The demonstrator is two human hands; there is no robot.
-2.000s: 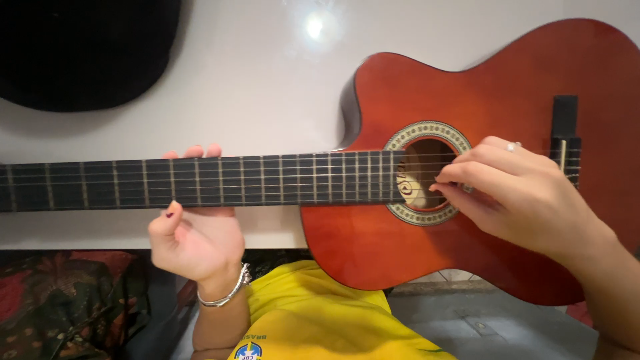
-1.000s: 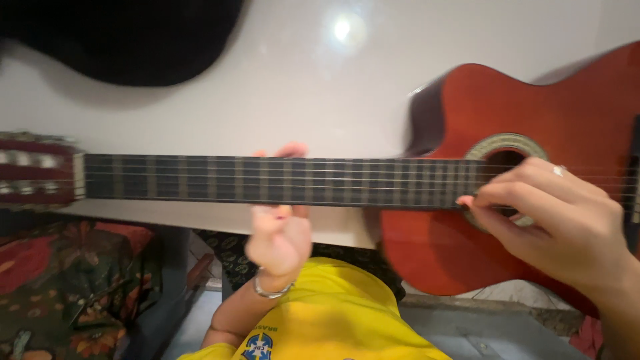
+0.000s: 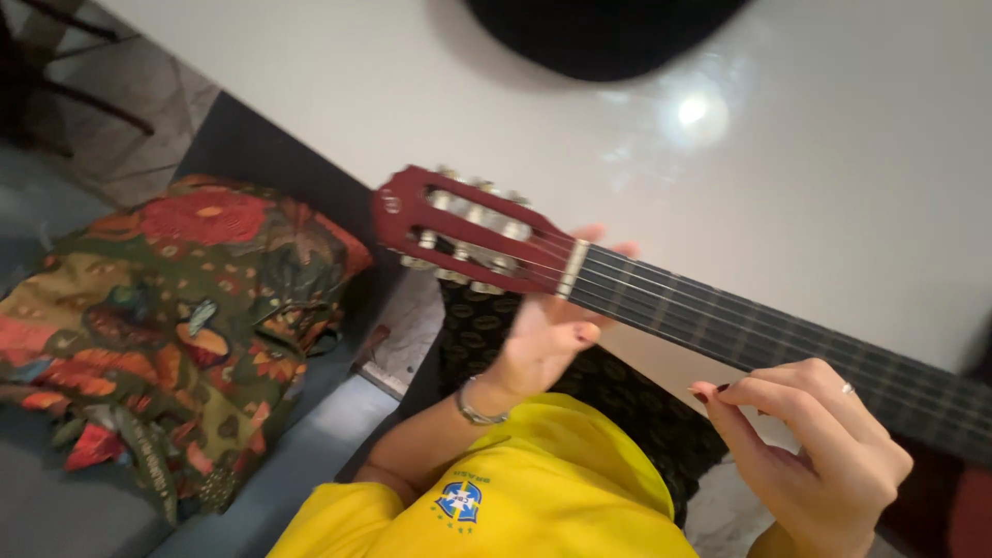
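Observation:
A classical guitar lies across the view, its fretboard [image 3: 697,302] slanting down to the right from the red headstock [image 3: 465,232] with its metal tuning pegs. My left hand [image 3: 542,341] is behind the neck at the nut, fingertips showing past the far edge and the thumb out on the near side, with a bracelet at the wrist. My right hand [image 3: 814,442], with a ring on one finger, is over the near edge of the neck, thumb and index fingertips close together; nothing shows between them. Only a dark red part of the guitar body [image 3: 969,511] shows at the lower right.
Beyond the neck is a glossy white table [image 3: 814,194] with a round-edged black object [image 3: 612,39] on it. A floral fabric bag [image 3: 209,310] rests on a grey bench [image 3: 46,480] at left. Dark chair legs [image 3: 101,101] stand on the tiled floor at upper left.
The view has swung far toward the headstock, which was out of view two seconds ago. My left hand has moved along the neck to the nut. My right hand has left the sound hole.

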